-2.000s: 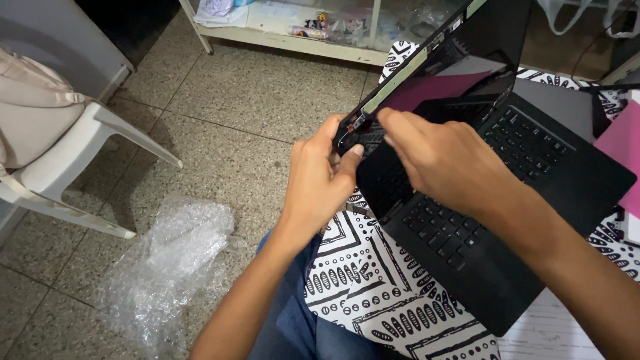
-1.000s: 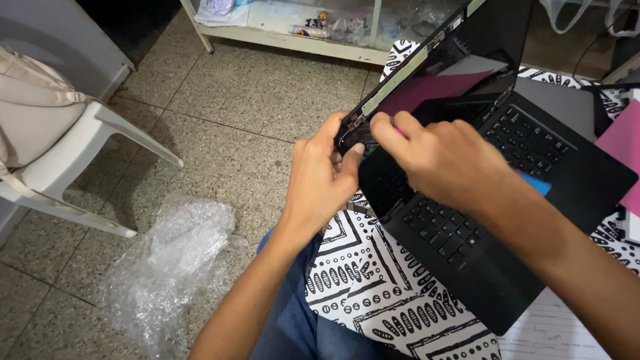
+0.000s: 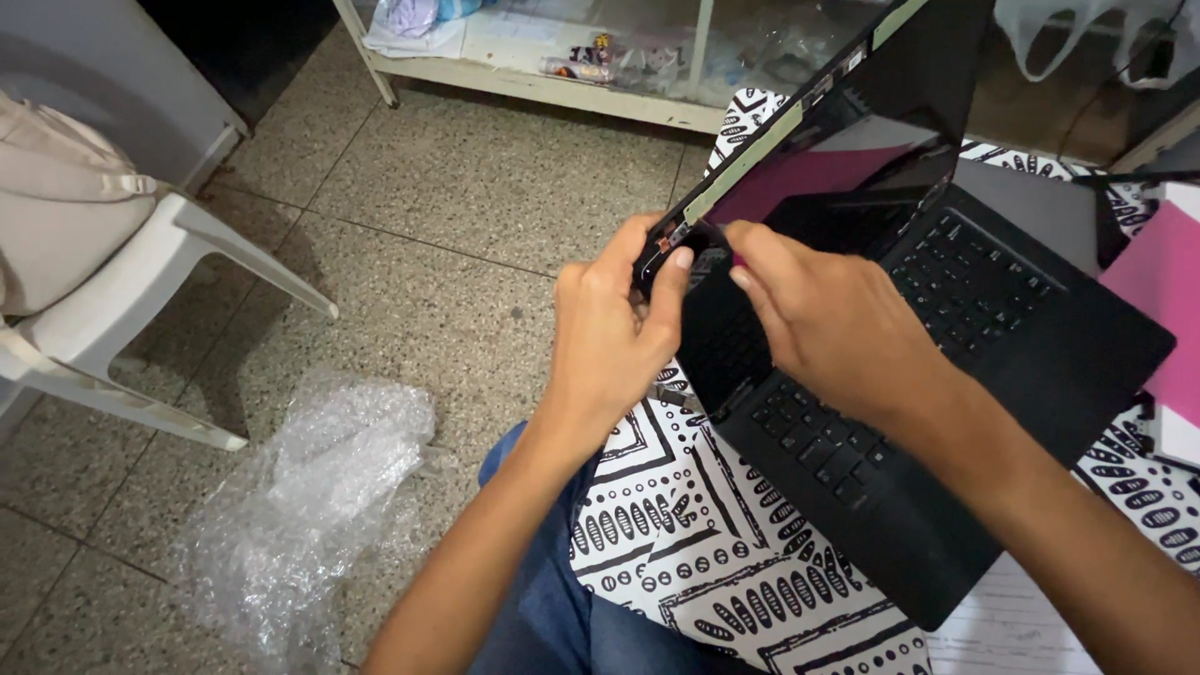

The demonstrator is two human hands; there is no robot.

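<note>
An open black laptop lies tilted on a black-and-white patterned cloth, its keyboard facing up. Along the outer edge of its raised screen, a pale strip and small parts are exposed. My left hand grips the near corner of the screen, thumb on the inner side and fingers behind. Just right of it, my right hand pinches a small tool at the screen's edge. Only a little pink and a dark thin tip of that tool show; its exact kind cannot be told.
Bubble wrap lies on the speckled floor at the left. A white plastic chair holds a beige backpack. A glass-fronted cabinet stands behind. Pink sheets and lined paper lie beside and under the laptop.
My right hand has shifted slightly at the screen's edge, and the blue object seen beneath its wrist one second ago no longer shows. My left hand keeps its hold on the corner.
</note>
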